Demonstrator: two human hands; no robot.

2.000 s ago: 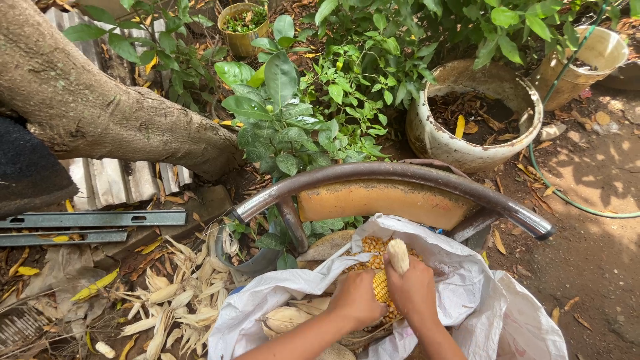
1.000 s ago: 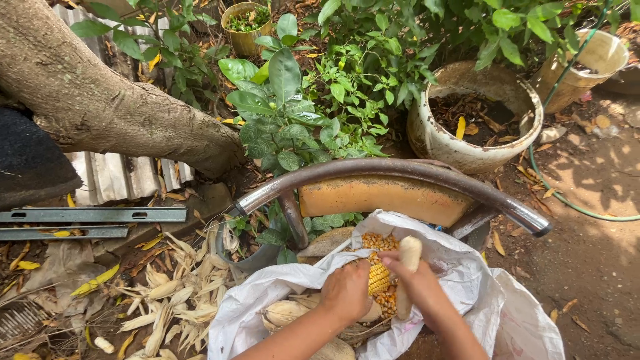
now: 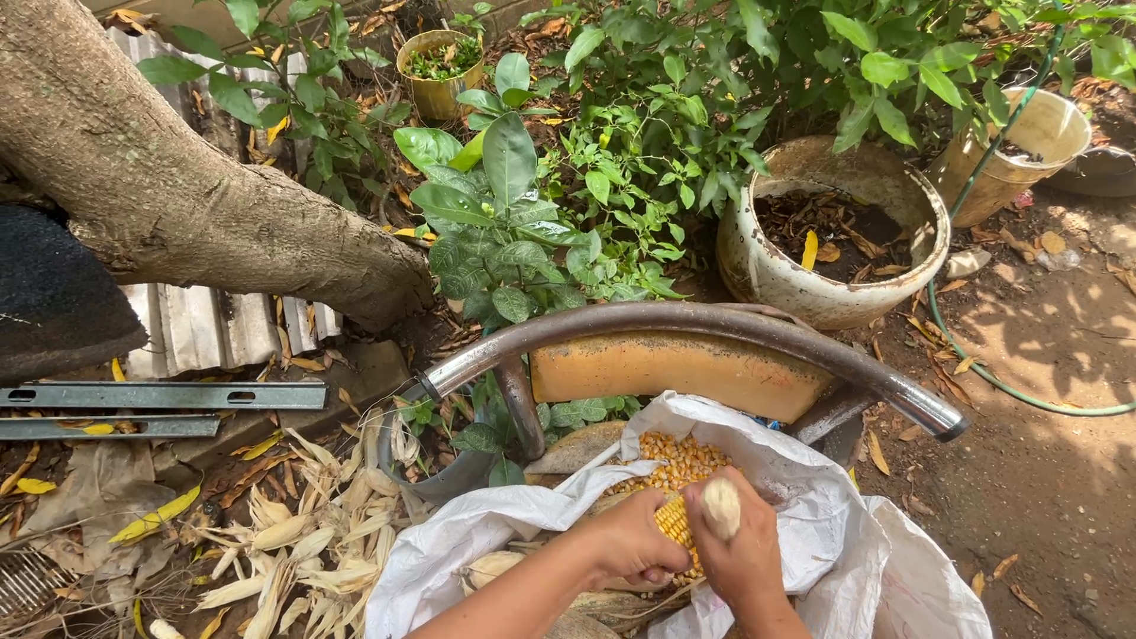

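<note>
My left hand is closed around an ear of yellow corn above an open white woven sack. A bare, pale corn cob is gripped in my right hand, its end pointing up, pressed against the ear. Loose yellow kernels lie in the sack just beyond both hands. Husked-looking ears in dry husks show at the left inside the sack, partly hidden by my left forearm.
A curved metal chair frame with a tan backrest stands beyond the sack. Dry corn husks lie on the ground at left, near slotted metal bars. A tree trunk, plants and a white pot stand farther back.
The bare cob in my right hand, upright beside the ear one second ago, now points its end toward the camera. Both hands stay together over the sack.
</note>
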